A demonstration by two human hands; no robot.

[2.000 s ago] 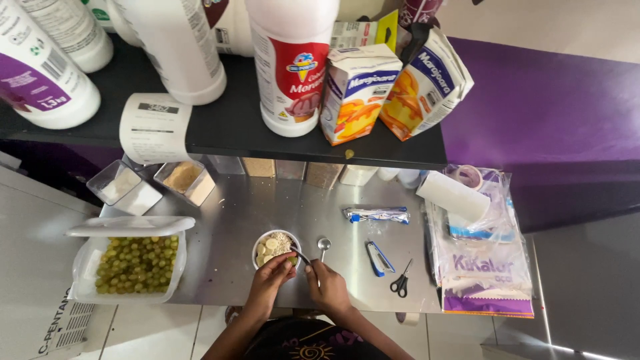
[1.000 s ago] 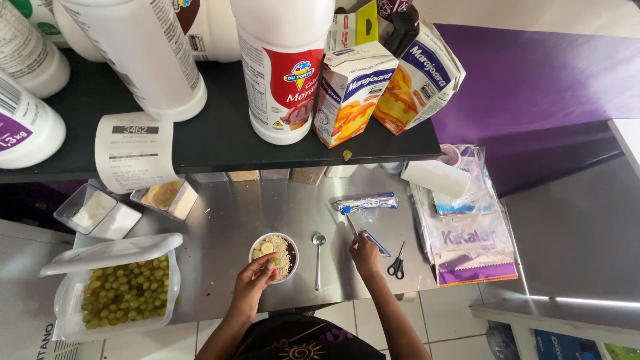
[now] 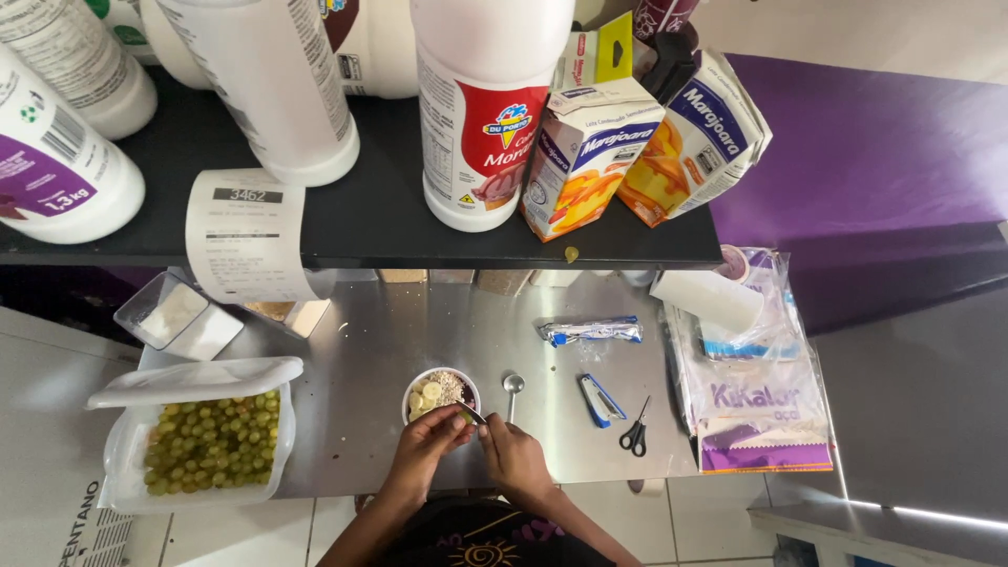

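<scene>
My left hand (image 3: pixel 429 445) pinches a green grape (image 3: pixel 466 416) between thumb and fingers over the near rim of a white bowl (image 3: pixel 407 396). Banana slices (image 3: pixel 426 394) and pale flakes lie in the bowl on something dark. Close beside it, my right hand (image 3: pixel 513 457) grips a small knife (image 3: pixel 472 411), its blade against the grape. A metal spoon (image 3: pixel 513 386) lies on the steel table just right of the bowl. An open plastic tub (image 3: pixel 118 465) of green grapes stands at the left, its lid tilted back.
On the right lie a blue stapler (image 3: pixel 602 401), black scissors (image 3: pixel 635 435), a foil packet (image 3: pixel 592 331) and plastic bags (image 3: pixel 756 394). A black shelf (image 3: pixel 370 228) with bottles and cartons overhangs the table's back. Small containers (image 3: pixel 169 311) stand at back left.
My right hand has come back from near the stapler to beside my left hand and now holds the knife at the grape. One second ago the two hands were apart.
</scene>
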